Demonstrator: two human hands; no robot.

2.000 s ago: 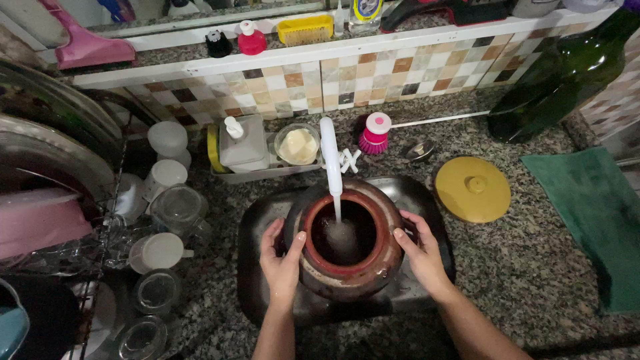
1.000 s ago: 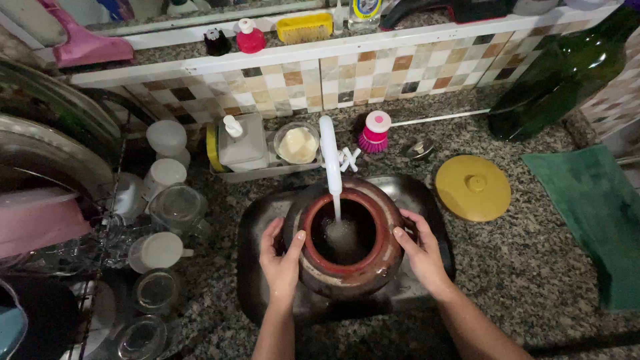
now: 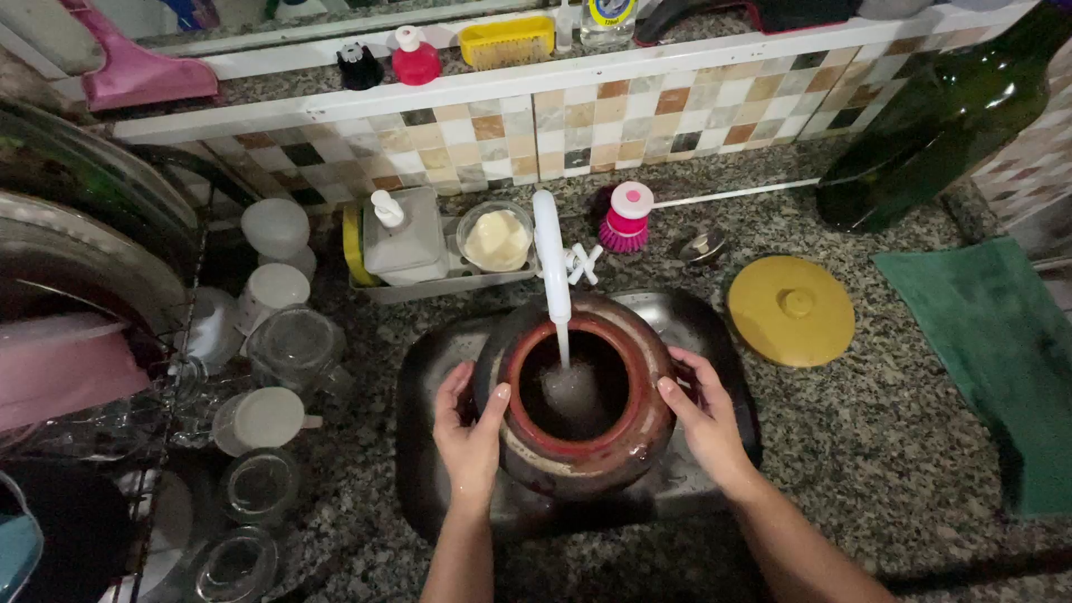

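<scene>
A round, dark brown clay pot (image 3: 578, 469) with a reddish rim sits in the stainless steel sink (image 3: 427, 494), its mouth facing up. Water runs from the white faucet (image 3: 548, 251) into the pot and foams or ripples on the dark surface inside. My left hand (image 3: 471, 435) grips the pot's left side, thumb near the rim. On the right side, my right hand (image 3: 703, 419) holds it in the same way. A yellow round lid (image 3: 791, 311) with a knob lies on the counter right of the sink.
Behind the sink stand a soap dispenser (image 3: 406, 239), a bowl of pale soap (image 3: 497, 240) and a pink dish brush (image 3: 628, 218). Glasses and mugs (image 3: 270, 419) line the left, beside a dish rack. At right are a large green bottle (image 3: 913, 151) and a green cloth (image 3: 988, 352).
</scene>
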